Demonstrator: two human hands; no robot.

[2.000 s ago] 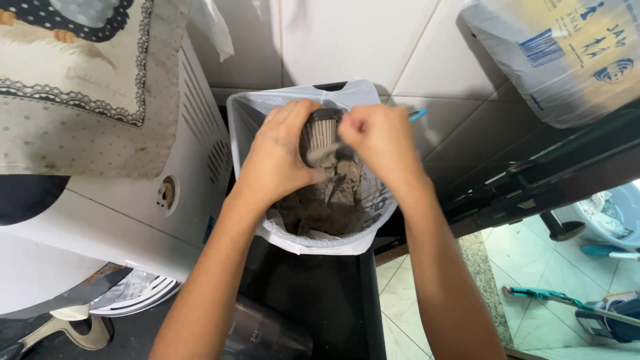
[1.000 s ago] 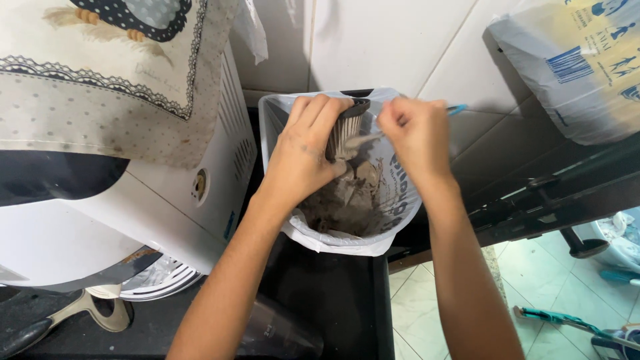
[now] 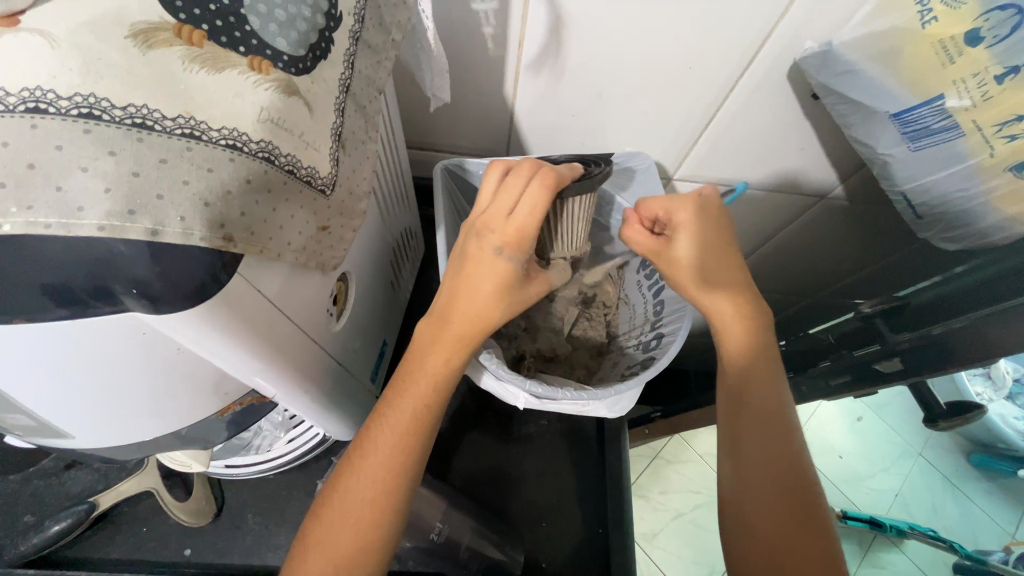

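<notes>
My left hand [image 3: 500, 244] grips a pleated vacuum filter [image 3: 570, 220] with a black rim, tilted over a small bin [image 3: 460, 180] lined with a white plastic bag. Grey dust and debris [image 3: 572, 332] lie in the bin below the filter. Over the bin's right side, my right hand [image 3: 680, 236] is closed around a thin tool whose blue end [image 3: 734, 192] sticks out behind the fist. A pale, blurred tip [image 3: 602, 272] shows between the fist and the filter's lower end.
The bin stands on a black surface [image 3: 528, 464] against a tiled wall [image 3: 608, 80]. A white appliance [image 3: 320, 352] under a printed cloth [image 3: 200, 176] is at left. A black-handled utensil [image 3: 152, 488] lies lower left, a dark translucent container [image 3: 456, 528] at bottom, and a plastic package [image 3: 912, 120] at upper right.
The left hand keeps its hold on the filter over the bin. My right hand, nearer the filter two seconds ago, is now farther to its right. The view has shifted.
</notes>
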